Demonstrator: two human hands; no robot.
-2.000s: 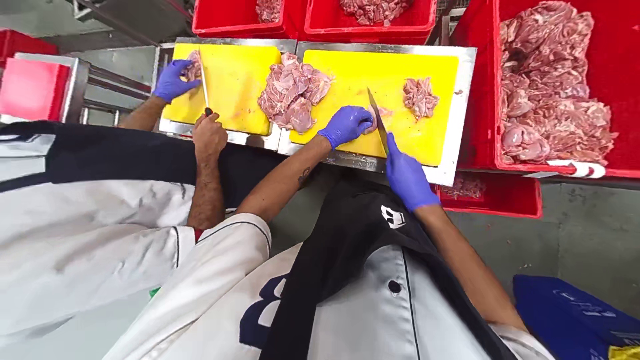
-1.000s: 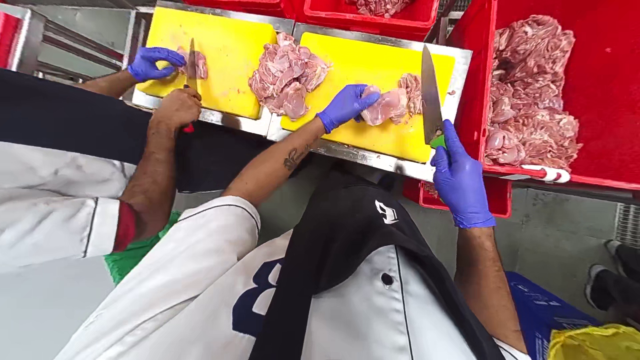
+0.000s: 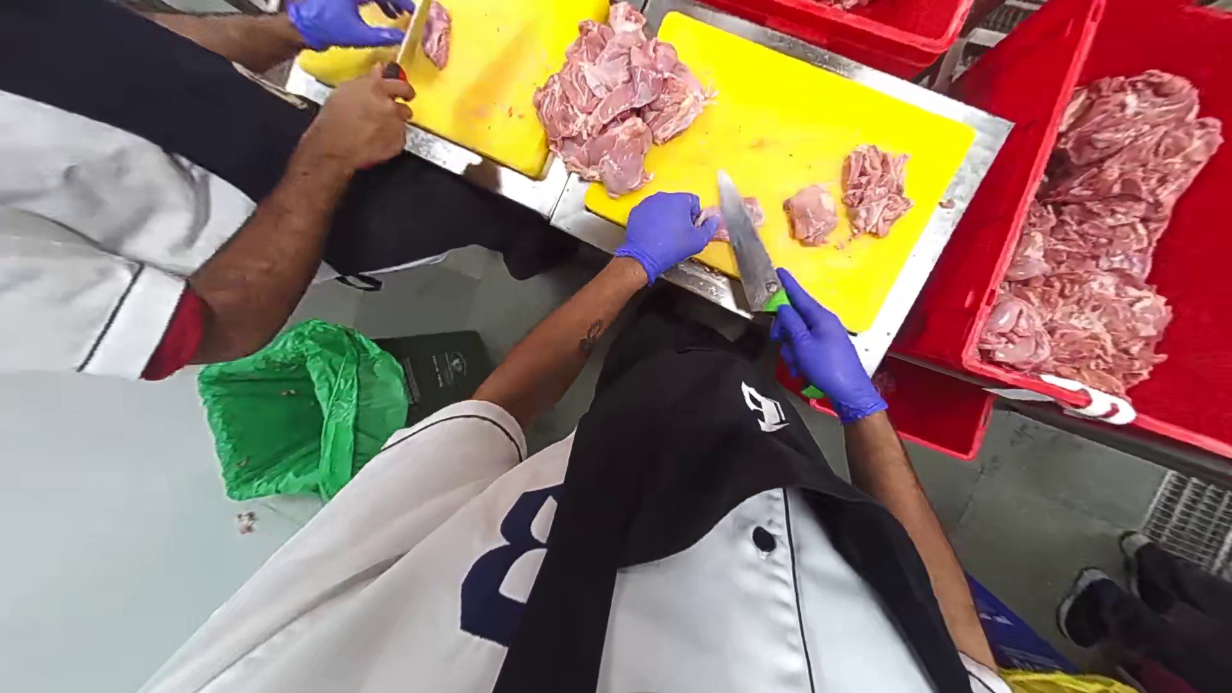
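My left hand (image 3: 666, 234), in a blue glove, holds a piece of raw meat (image 3: 749, 213) near the front edge of the yellow cutting board (image 3: 770, 106). My right hand (image 3: 826, 346), also gloved, grips a green-handled knife (image 3: 746, 241) whose blade lies across that piece. Right of the blade sits one separate piece of meat (image 3: 811, 214), and beyond it a small pile of cut meat (image 3: 876, 190). A large heap of raw meat (image 3: 621, 96) covers the left side of the board and reaches toward the neighbouring one.
At the left, a co-worker cuts meat (image 3: 437, 35) on another yellow board (image 3: 500, 87). A red crate (image 3: 1020, 192) holding much meat (image 3: 1107, 231) stands at the right. A green-lined bin (image 3: 308, 409) is on the floor. Someone's shoes (image 3: 1088, 602) show lower right.
The knife, raised upright a second ago, is now low over the board at a piece of meat. A single piece now lies apart beside the small pile. The view has shifted.
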